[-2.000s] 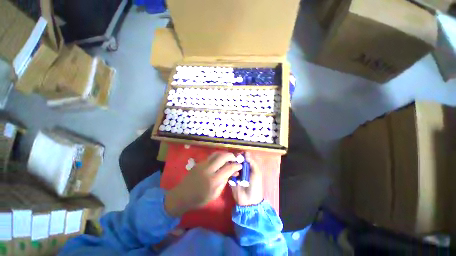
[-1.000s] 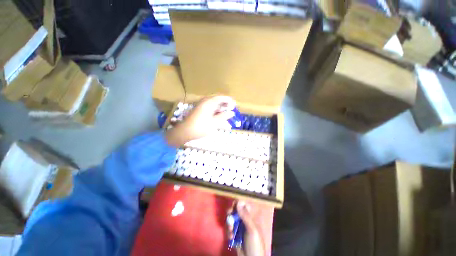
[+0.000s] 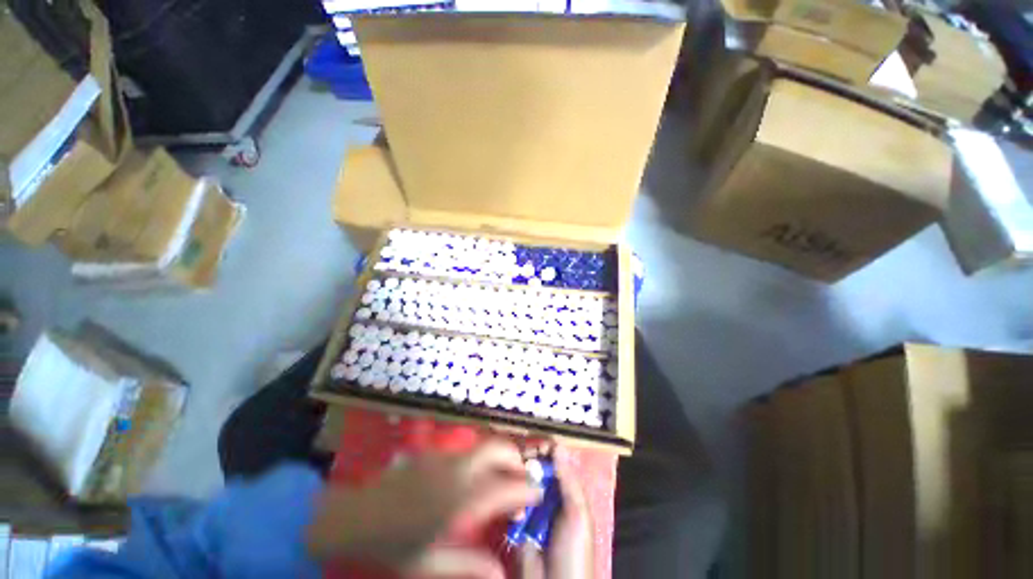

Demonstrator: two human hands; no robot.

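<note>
The divided carton (image 3: 625, 373) lies open with its lid raised. Its near and middle rows show capacitors with white pads (image 3: 487, 362). The far row has white pads on the left and dark blue capacitors without visible pads (image 3: 583, 269) on the right. My right hand (image 3: 575, 526) holds blue capacitors (image 3: 537, 515) upright over the red mat (image 3: 360, 435); a white pad shows at their top and thin leads at the lower end. My left hand (image 3: 413, 509) is blurred, with its fingertips at the top of these capacitors; whether it grips anything is hidden.
Brown cartons stand on the grey floor at the left (image 3: 136, 215) and right, one marked AISHI (image 3: 838, 181). A large carton (image 3: 906, 452) is close at the lower right. A black wheeled cart (image 3: 204, 68) and a blue bin (image 3: 338, 70) are at the upper left.
My left hand has come back from the far row to the capacitors in my right hand. The far row is uncovered, with white pads showing at the edge of the blue part.
</note>
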